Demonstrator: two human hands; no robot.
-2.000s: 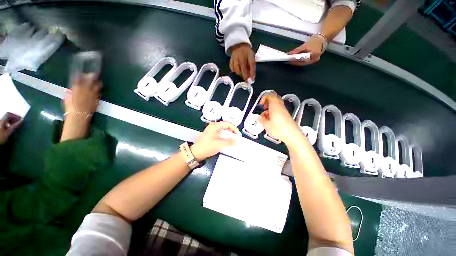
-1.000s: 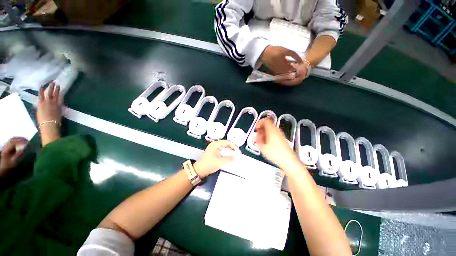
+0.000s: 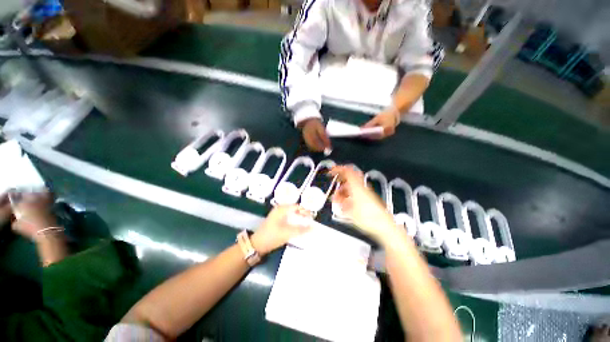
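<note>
White loop-shaped plastic housings (image 3: 287,186) lie in a slanting row on the dark green belt. My left hand (image 3: 284,226) holds a white label sheet (image 3: 334,244) at the belt's near rail. My right hand (image 3: 354,194) reaches over the row, its fingertips at a housing near the middle and partly covering it. Whether a sticker is at those fingertips is too blurred to tell. A stack of white label sheets (image 3: 322,294) lies on the green bench below my hands.
A person across the belt holds a folded white strip (image 3: 353,130), one hand over the belt. A green-sleeved person at left holds a white sheet (image 3: 17,170). Crumpled plastic bags (image 3: 47,120) lie far left. Bubble wrap (image 3: 535,324) and a rubber band (image 3: 463,312) lie right.
The view has tilted up. The housings have shifted left relative to my hands. The opposite person's hands have parted, one reaching toward the row. The green-sleeved person's hand has drawn back to the sheet.
</note>
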